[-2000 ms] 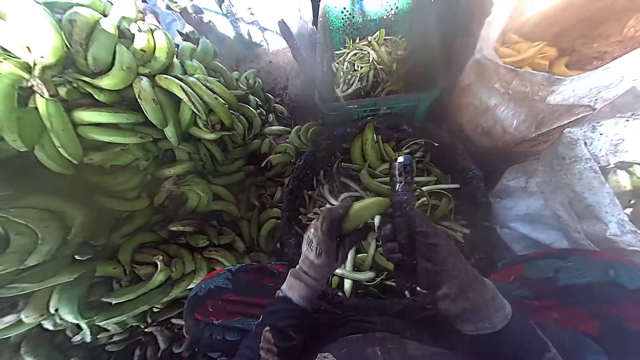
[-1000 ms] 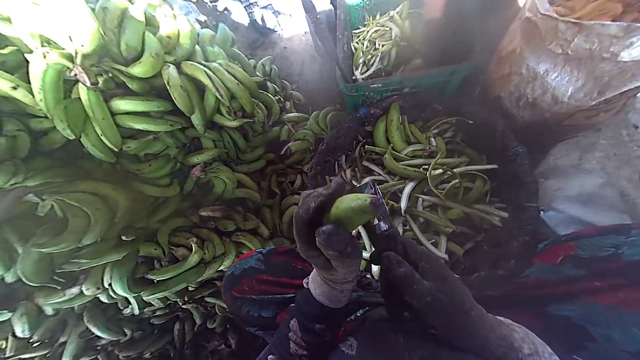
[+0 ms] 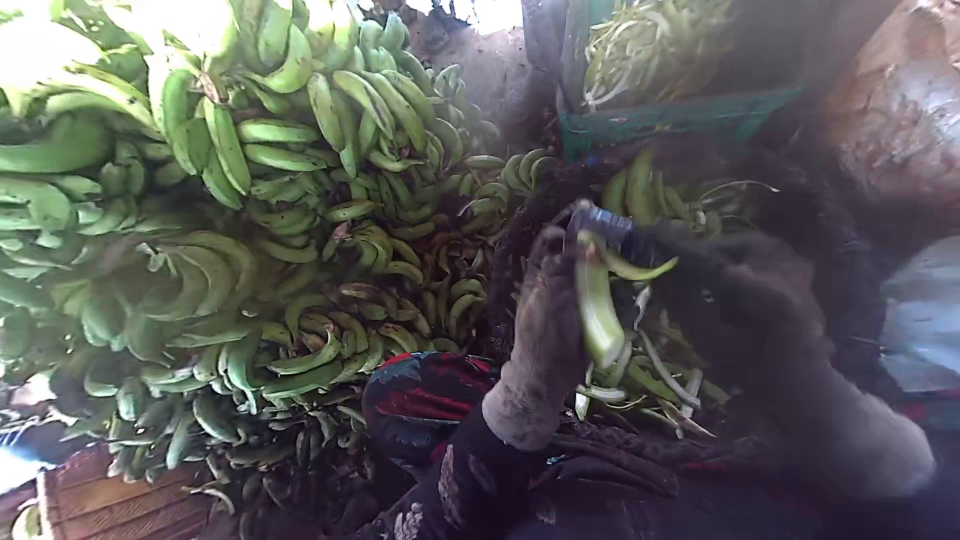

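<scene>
My gloved left hand (image 3: 546,322) is closed around a green plantain (image 3: 600,307), whose pale flesh shows along one side. A strip of green peel (image 3: 637,268) curls away from its upper end toward the right. My gloved right hand (image 3: 720,300), blurred, grips a peeling tool (image 3: 600,225) whose metal head lies across the plantain's top. Just below and behind the hands, pale and green peel strips (image 3: 667,382) lie in a dark container. Green plantains (image 3: 641,187) lie at the container's far side.
A large heap of green plantains (image 3: 285,217) fills the left. At the top right stands a green plastic crate (image 3: 675,112) with peel strips. Plastic sacks (image 3: 900,112) lie at the right, and a reddish-brown crate (image 3: 120,495) is at the lower left.
The plantain in my left hand now points downward, with bare flesh showing and a peel strip hanging off it. My right hand has moved up with the tool. The view has shifted.
</scene>
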